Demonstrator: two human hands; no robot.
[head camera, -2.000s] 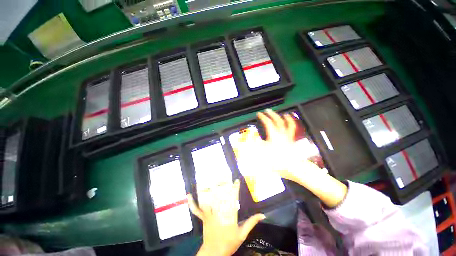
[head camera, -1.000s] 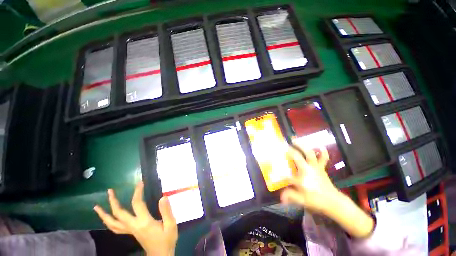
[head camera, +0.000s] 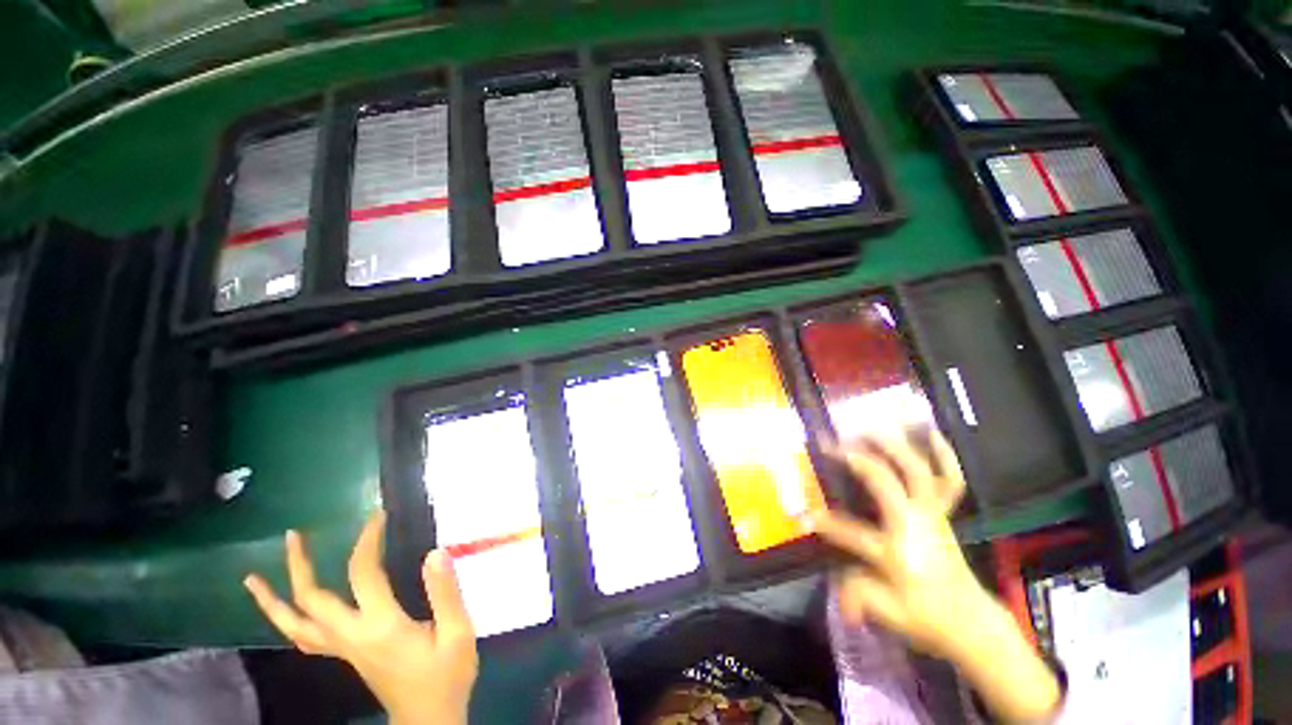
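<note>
The near phone tray (head camera: 558, 496) holds lit smartphones side by side. The leftmost phone (head camera: 489, 496) is white with a red band, the second phone (head camera: 631, 482) is white, the third phone (head camera: 748, 439) is orange, and the fourth phone (head camera: 859, 366) is dark red with a white area. The rightmost tray pocket (head camera: 999, 383) is empty. My left hand (head camera: 383, 623) is open with spread fingers at the tray's lower left corner, over the leftmost phone's edge. My right hand (head camera: 907, 545) is open over the lower part of the fourth phone, hiding it; fingertip contact is unclear.
A far tray (head camera: 567, 276) on the green bench (head camera: 305, 439) holds several phones with red bands. A right tray (head camera: 1119, 323) holds similar phones. Black stacked trays (head camera: 99, 383) stand at the left. A red crate (head camera: 1009, 567) with a white sheet (head camera: 1119, 652) is lower right.
My left hand has moved off the second phone to the near tray's lower left. My right hand has moved down from the upper part of the third and fourth phones, uncovering the orange screen.
</note>
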